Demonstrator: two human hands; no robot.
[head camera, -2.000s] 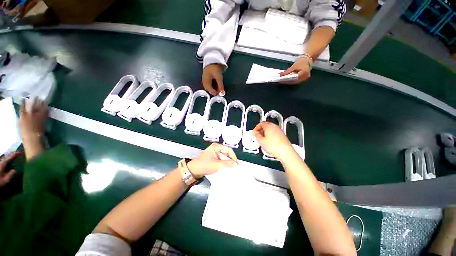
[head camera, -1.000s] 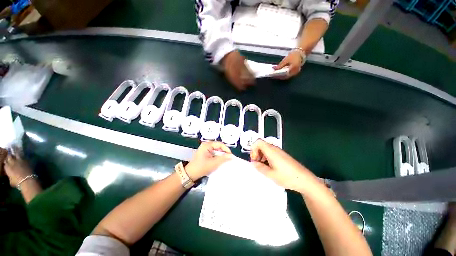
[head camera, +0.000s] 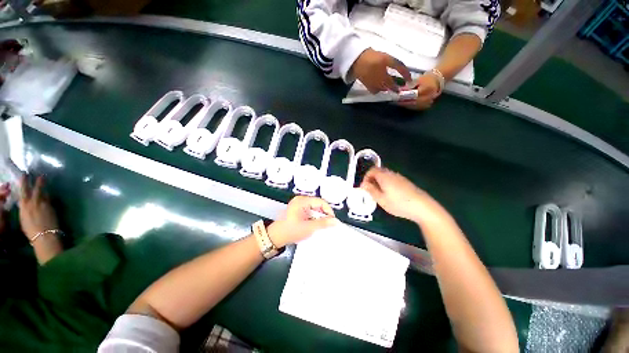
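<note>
Several white loop-shaped housings (head camera: 278, 170) lie in a slanted row on the dark green belt, round discs toward me. My right hand (head camera: 390, 193) is over the rightmost housing of the row, fingertips bent down beside its disc; whether a sticker is at the fingertips is too small to tell. My left hand (head camera: 304, 219) pinches a small white label strip (head camera: 323, 215) at the near rail. A stack of white label sheets (head camera: 345, 283) lies on the green bench just below my left hand.
Two more housings (head camera: 557, 238) stand at the right. Across the belt a person in a white striped sleeve holds a white sheet (head camera: 376, 95). A green-sleeved person (head camera: 76, 289) is at left, near crumpled plastic bags (head camera: 38, 84). A metal frame bar (head camera: 565, 285) and bubble wrap (head camera: 565, 329) are at right.
My right hand has moved from beside my left hand, at the sheets, up and out to the end housing. The opposite person's two hands have come together at their sheet.
</note>
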